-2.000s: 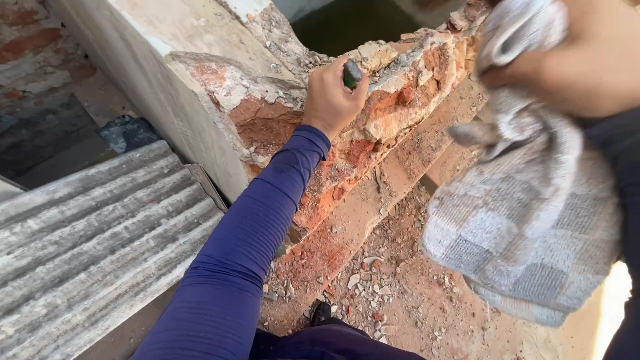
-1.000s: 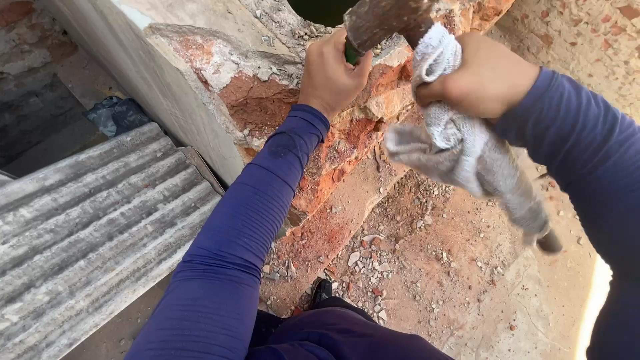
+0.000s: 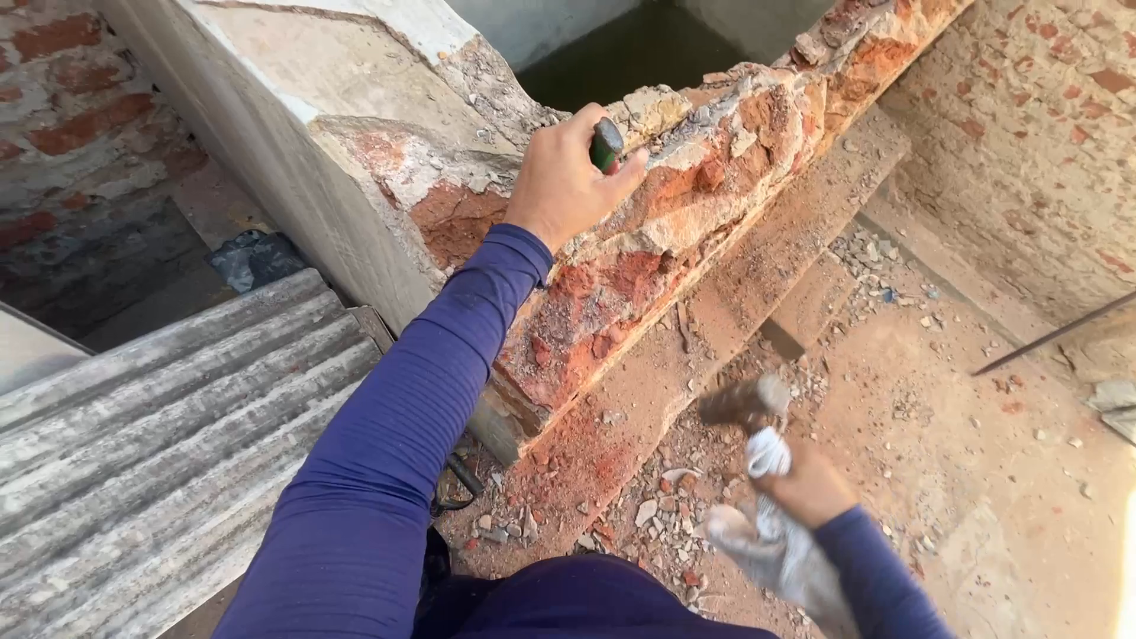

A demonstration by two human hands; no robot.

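Note:
My left hand (image 3: 572, 177) grips a chisel (image 3: 607, 142), its blunt metal head and a bit of green showing above the fist; its tip is hidden. It rests at the top of a broken brick wall (image 3: 648, 266) with rough orange brick and grey mortar. Lower right, my right hand (image 3: 809, 486) is closed around the handle of a hammer (image 3: 745, 401), well below the chisel and away from the wall. A pale cloth (image 3: 768, 550) is wrapped about the handle and hangs down, blurred.
Corrugated sheets (image 3: 177, 444) lie at the left beside a plastered wall (image 3: 266, 151). Behind the broken wall is a basin with dark water (image 3: 630, 53). A dusty plank (image 3: 710, 328) runs along its foot, over rubble (image 3: 666, 510). A thin rod (image 3: 1056, 335) juts in at right.
My right hand has swung the hammer down from beside the chisel, where it was one second ago, to the lower right. My left hand stays at the wall top with the chisel.

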